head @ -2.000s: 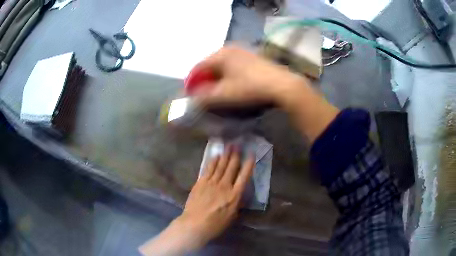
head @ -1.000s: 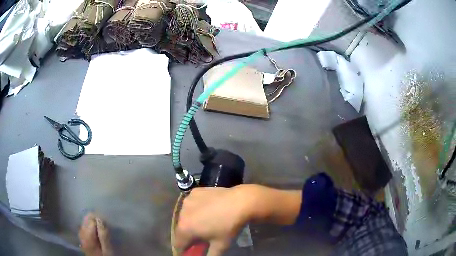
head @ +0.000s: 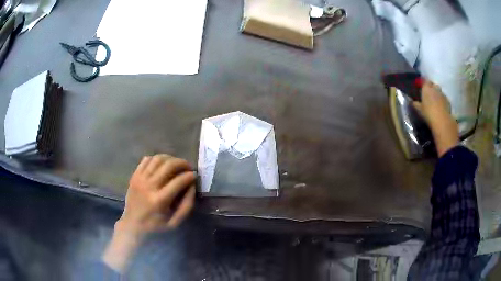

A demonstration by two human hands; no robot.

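A folded pocket piece (head: pixel 266 162) lies near the table's front edge, its white cloth edges turned inward around a grey template (head: pixel 233 176). The pointed end faces away from me. My left hand (head: pixel 159 192) is just left of the piece, fingers curled; whether it holds anything cannot be told. My right hand (head: pixel 437 110) is on the red handle part of the steam iron (head: pixel 409 121) at the far right, away from the piece. The iron's yellowish-rimmed soleplate edge shows on its left side.
A stack of white sheets (head: pixel 154 35) lies at the back left, with dark scissors (head: pixel 85 59) beside it. A white-topped finished stack (head: pixel 27 115) stands at the far left. A tan cut-piece stack (head: pixel 279 21) with a tie (head: pixel 331 21) lies at the back. The grey table (head: pixel 329 126) is brown-stained.
The iron and my right hand have moved from the middle to the far right. The folded piece is now uncovered. My left hand is beside it, after lying flat on it two seconds ago.
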